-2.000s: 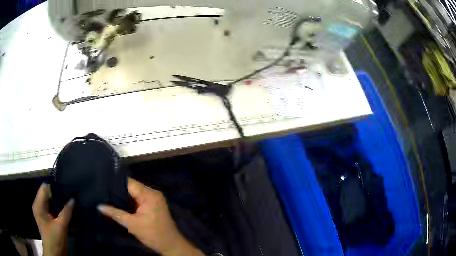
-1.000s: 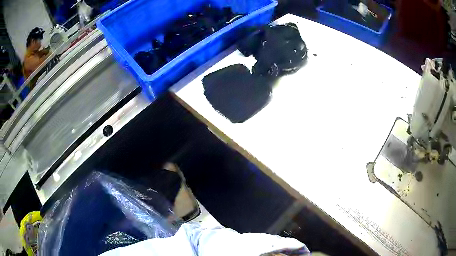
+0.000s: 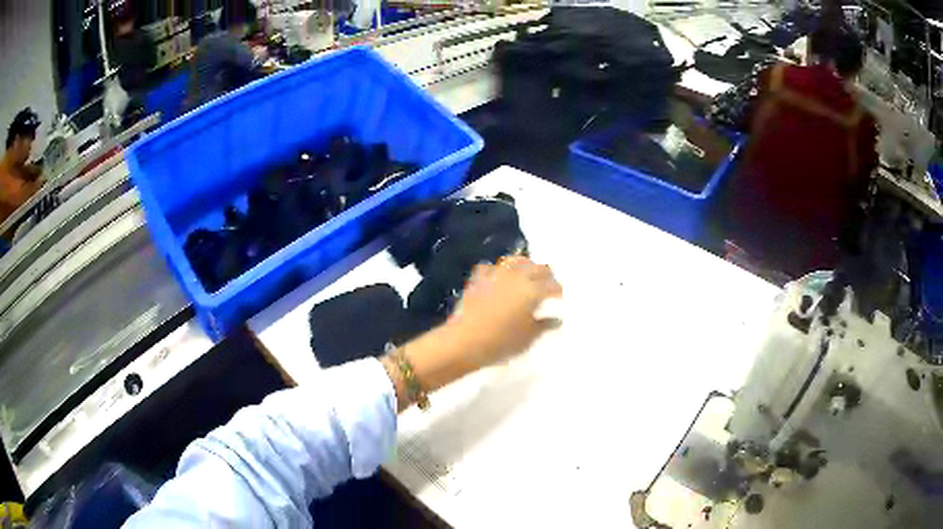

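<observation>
My left hand [image 3: 507, 307], bare and slightly blurred, reaches over the white table [image 3: 610, 341] to the right edge of a bundle of black looped pieces [image 3: 470, 243]. Its fingertips are at or over the bundle; whether they grip a piece cannot be told. A flat black rounded panel [image 3: 357, 322] lies on the table, left of and nearer than the bundle, partly behind my forearm. My right hand is not in view.
A blue crate [image 3: 310, 263] with black pieces stands beyond the table's left edge. The sewing machine [image 3: 796, 382] is at the right. Another blue bin [image 3: 651, 191] and a person in dark red [image 3: 812, 155] are behind the table. Clear plastic [image 3: 93, 501] shows at lower left.
The view has swung left from the machine front to the crate side. My left hand has come over the table to the bundle. The black pouch held earlier in both hands is out of view.
</observation>
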